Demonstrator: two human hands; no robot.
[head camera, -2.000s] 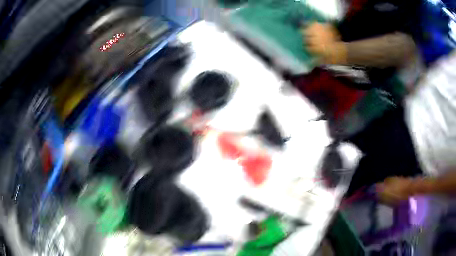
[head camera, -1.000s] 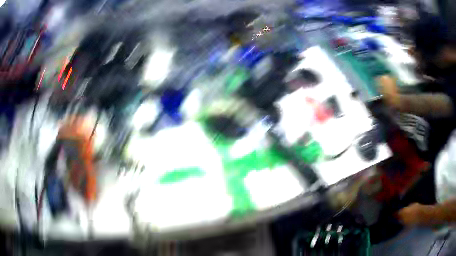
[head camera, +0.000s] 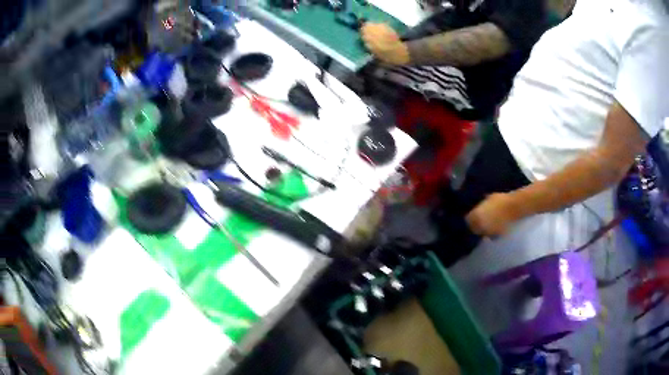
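Observation:
Neither of my hands shows in the picture. Nearest on the white-topped bench, a long black electric screwdriver lies slantwise towards the front edge. A round black ear pad lies to its left. Between them is a slim tool with a blue part and a thin metal shaft. Black headphone parts are heaped further back. A red wire bundle lies beyond the screwdriver, and a black ear cup is near the right corner. The view is partly blurred.
A green bin with a brown bottom and silvery-banded headphones stands below the bench edge. A purple stool is right of it. A person in white and another's tattooed forearm are at right. An orange case is at lower left.
The view has swung and become sharper. The green bin and purple stool now show more fully, and the orange case sits at the lower-left edge. No hand of mine has appeared.

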